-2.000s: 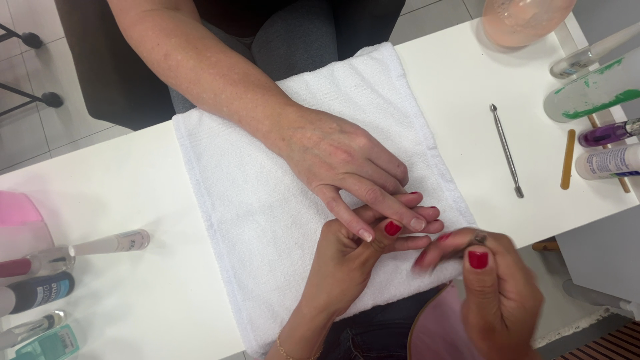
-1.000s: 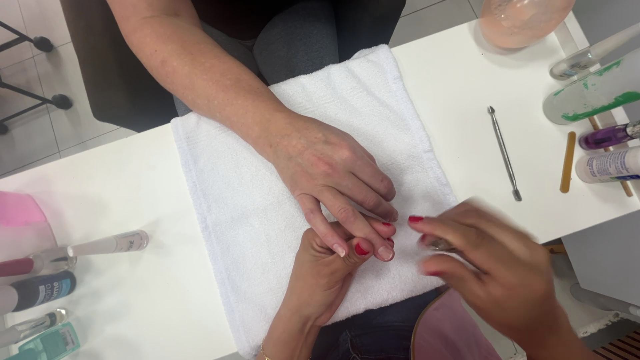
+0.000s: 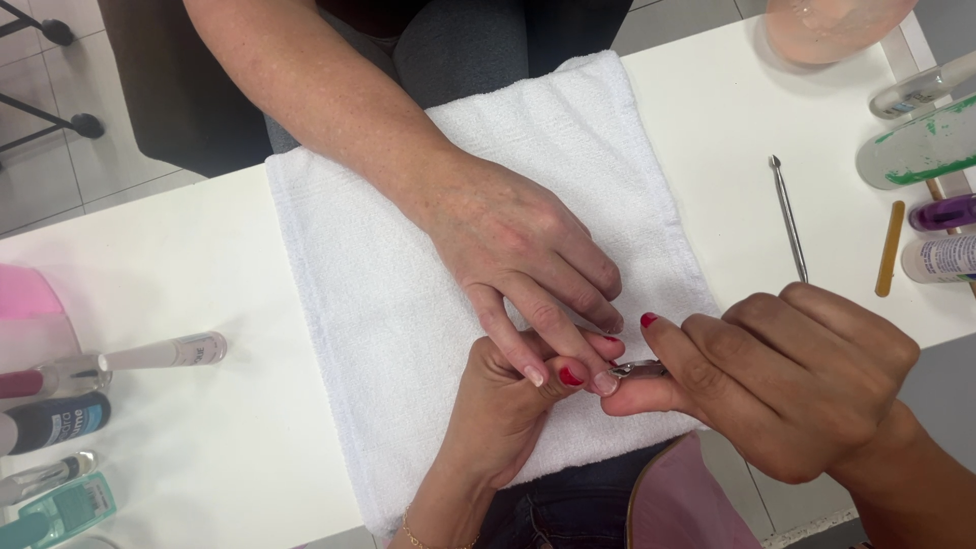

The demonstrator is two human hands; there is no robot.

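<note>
My left hand (image 3: 518, 404), with red nails and a thin bracelet at the wrist, holds a finger of another person's hand (image 3: 526, 236) between thumb and fingers. That hand lies palm down over the white towel (image 3: 366, 305). My right hand (image 3: 785, 381) grips metal cuticle nippers (image 3: 637, 369), mostly hidden in the palm. The nippers' tip is at the nail of the held finger. A metal cuticle pusher (image 3: 788, 221) lies on the white table beyond my right hand, its lower end hidden.
Nail polish bottles (image 3: 164, 351), a dark bottle (image 3: 61, 423) and a teal bottle (image 3: 72, 507) lie at the left. At the right are an orange-tinted bowl (image 3: 835, 27), a green-marked bottle (image 3: 923, 145), a purple bottle (image 3: 945, 213), a white bottle (image 3: 942, 259) and a small nail file (image 3: 890, 249).
My right hand has come in to the held finger, bringing the nippers to its nail. It was apart from that finger one second ago. My left hand still holds the other person's finger.
</note>
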